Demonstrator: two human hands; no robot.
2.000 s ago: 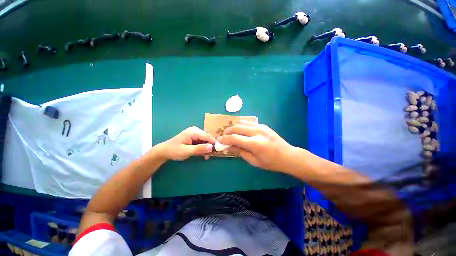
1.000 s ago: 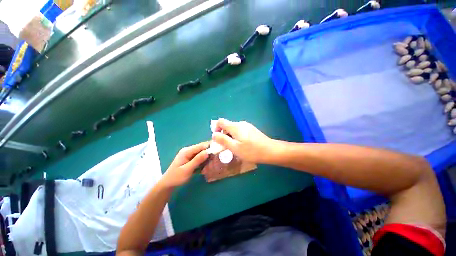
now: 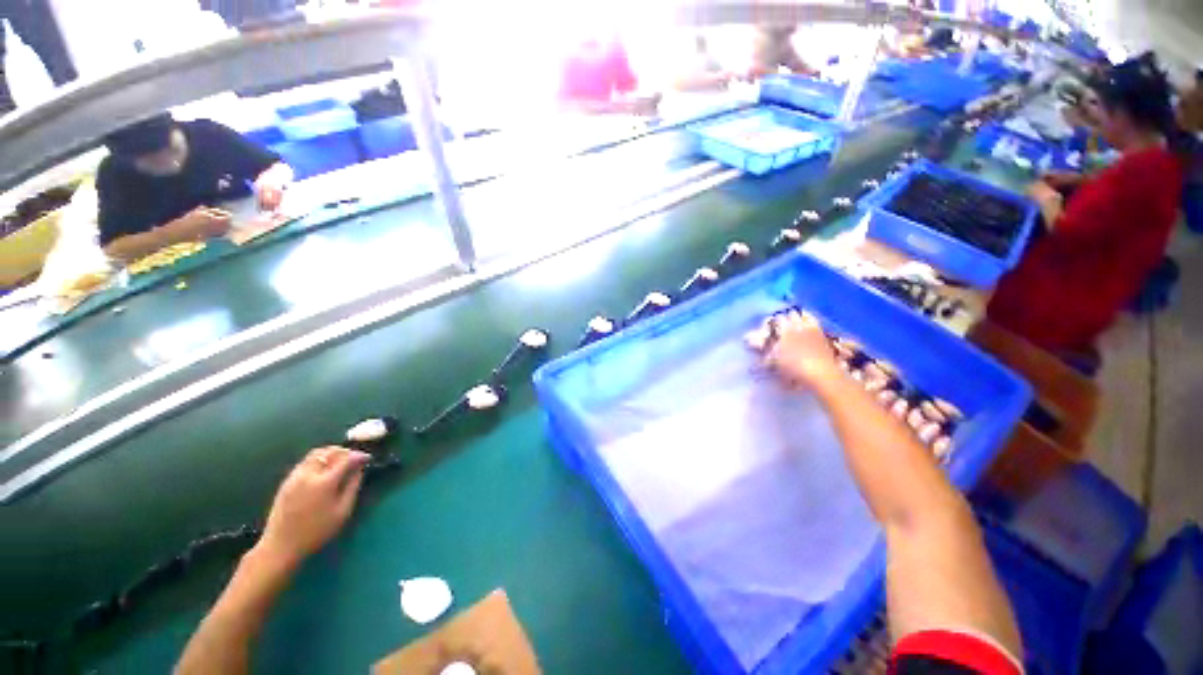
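My left hand (image 3: 314, 504) is at the near edge of the belt, fingertips pinched on a slim black arm part (image 3: 383, 463). A joined assembly (image 3: 370, 431) with a pale oval end lies just beyond the fingers. My right hand (image 3: 800, 351) reaches into the blue tray (image 3: 617, 504), fingers down on the far end of the cluster of pale-and-black oval parts (image 3: 881, 382); whether it grips one is hidden. The cardboard pad (image 3: 491, 642) lies at the bottom edge with a white spot (image 3: 458, 669) on it. A white piece (image 3: 426, 600) lies beside the pad.
Joined assemblies (image 3: 532, 340) line the belt (image 3: 581, 280) past the tray; black arm parts (image 3: 158, 575) trail at left. A metal rail (image 3: 264, 376) and post (image 3: 435, 165) stand beyond. A person in black (image 3: 185, 178) sits opposite, one in red (image 3: 1102, 251) at right, near a tote of black parts (image 3: 960, 218).
The view has turned up and right. My hands have parted from over the pad: the left moved to the belt, the right into the tray. The white piece lies uncovered beside the pad.
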